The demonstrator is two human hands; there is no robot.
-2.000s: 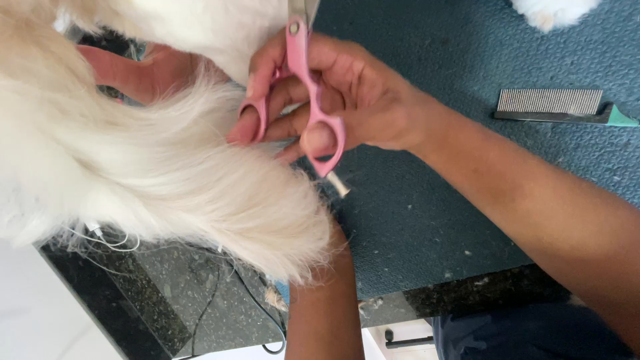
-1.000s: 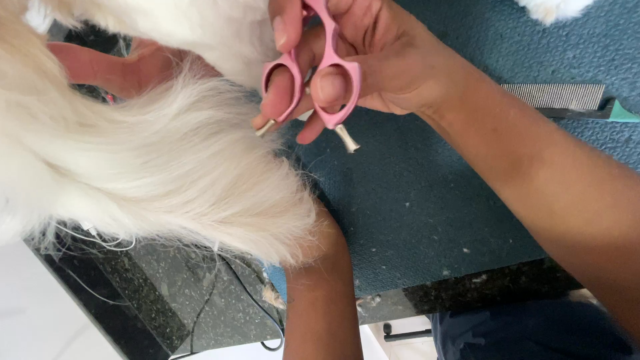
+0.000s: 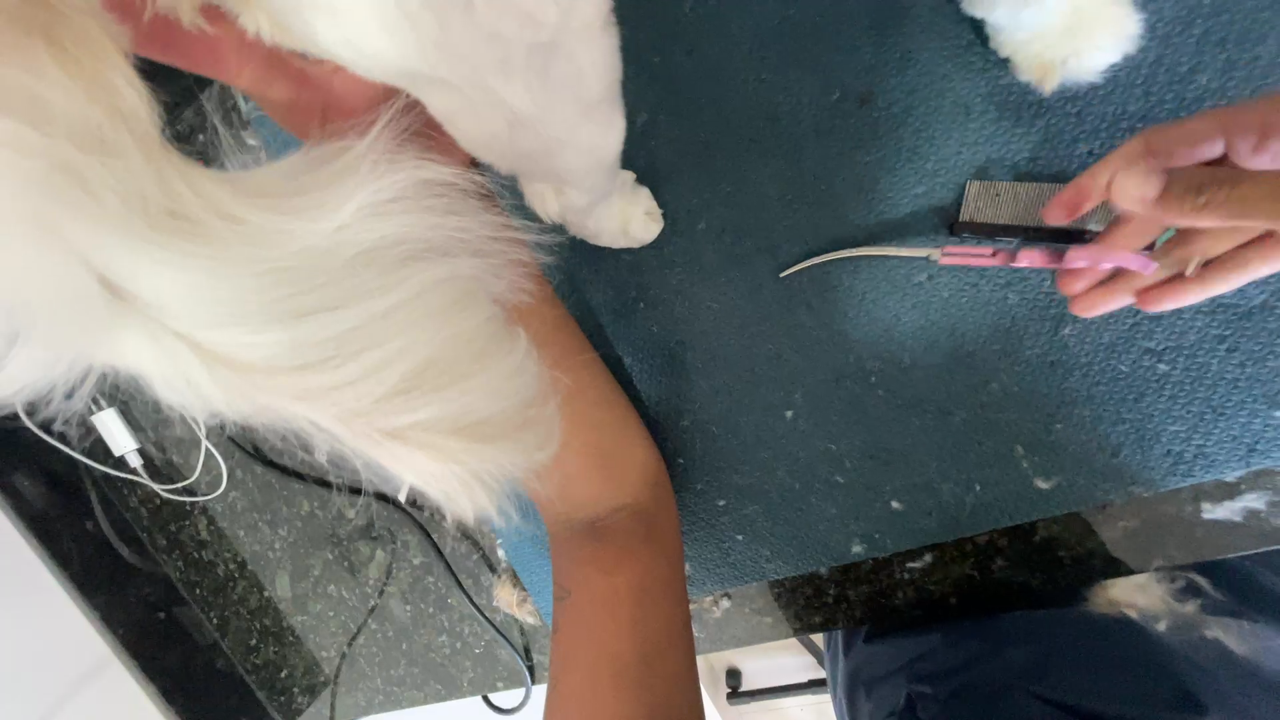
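A cream-white, long-haired animal (image 3: pixel 300 300) fills the left side, with a short-trimmed leg and paw (image 3: pixel 625 212) on the blue mat. My left arm passes beneath the long hair; my left hand (image 3: pixel 290 90) shows partly between the hair and the trimmed leg, its fingers mostly hidden. At the right, my right hand (image 3: pixel 1170 205) has its fingers at the pink handles of curved grooming scissors (image 3: pixel 860 254), whose blades point left. Whether it grips them or is letting them rest is unclear. Just behind lies a metal-toothed grooming comb (image 3: pixel 1010 205), partly covered by the fingers.
The blue textured mat (image 3: pixel 760 420) lies on a speckled dark stone table (image 3: pixel 260 560). A white cable with a connector (image 3: pixel 117 432) and a black cable (image 3: pixel 430 540) are at lower left. Another white furry paw (image 3: pixel 1065 35) is at the top right. Hair tufts lie about.
My right hand has moved right with the pink scissors, from beside the long hair to the comb. Its fingers have come out of the position they had in the handle rings. My left arm stays under the hair.
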